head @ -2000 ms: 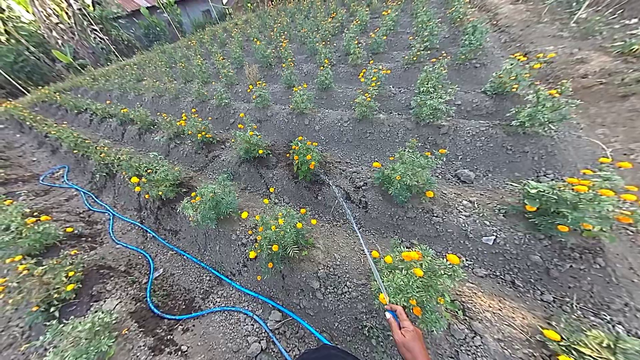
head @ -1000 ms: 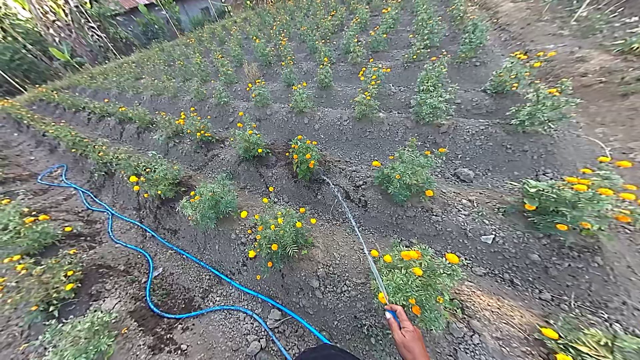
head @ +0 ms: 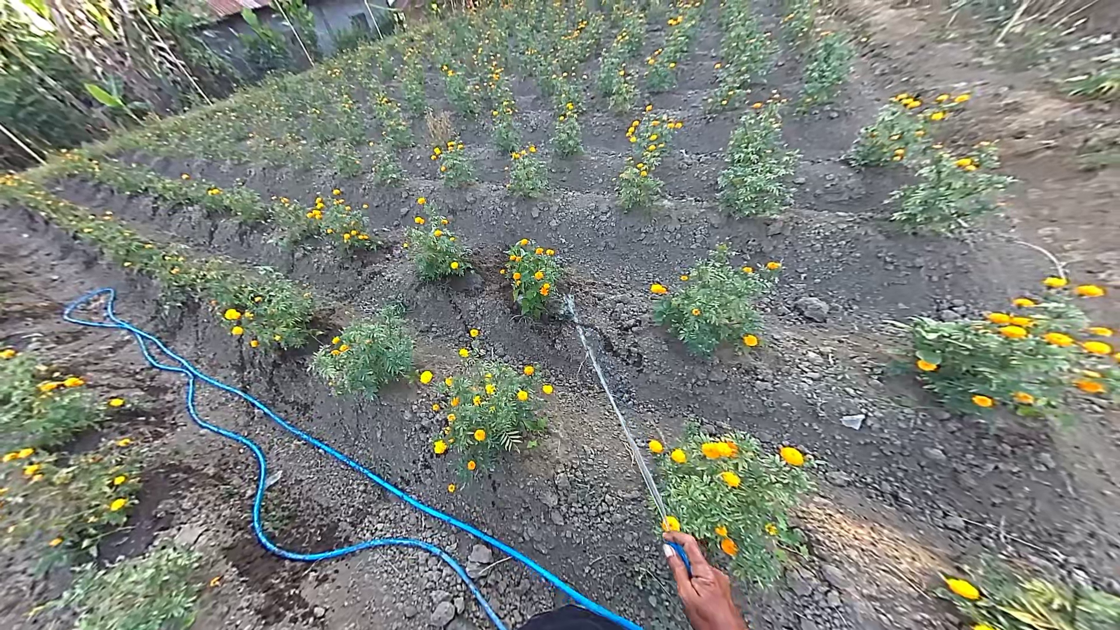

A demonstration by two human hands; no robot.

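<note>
My right hand (head: pixel 704 588) at the bottom grips the end of a blue garden hose (head: pixel 681 556), with its fingers closed around it. A thin water stream (head: pixel 612 398) leaves the hose end and runs up and to the left, landing on the soil beside a marigold plant (head: pixel 532 278) with orange blooms. Just beyond the hand stands another marigold plant (head: pixel 735 503). The long blue hose (head: pixel 350 468) lies in loops over the ground at the left and runs to the bottom edge beside a dark piece of clothing. My left hand is out of the frame.
Rows of marigold plants (head: pixel 757 166) grow on dark soil ridges. A yellow-flowered marigold (head: pixel 490 416) stands left of the stream, a larger one (head: pixel 1015 354) at the right. Stones (head: pixel 812 308) lie about. A wall with a rusty metal roof (head: pixel 241 7) is at the upper left.
The landing point of the water has shifted slightly, from the base of the orange-flowered marigold to the soil a little right of it.
</note>
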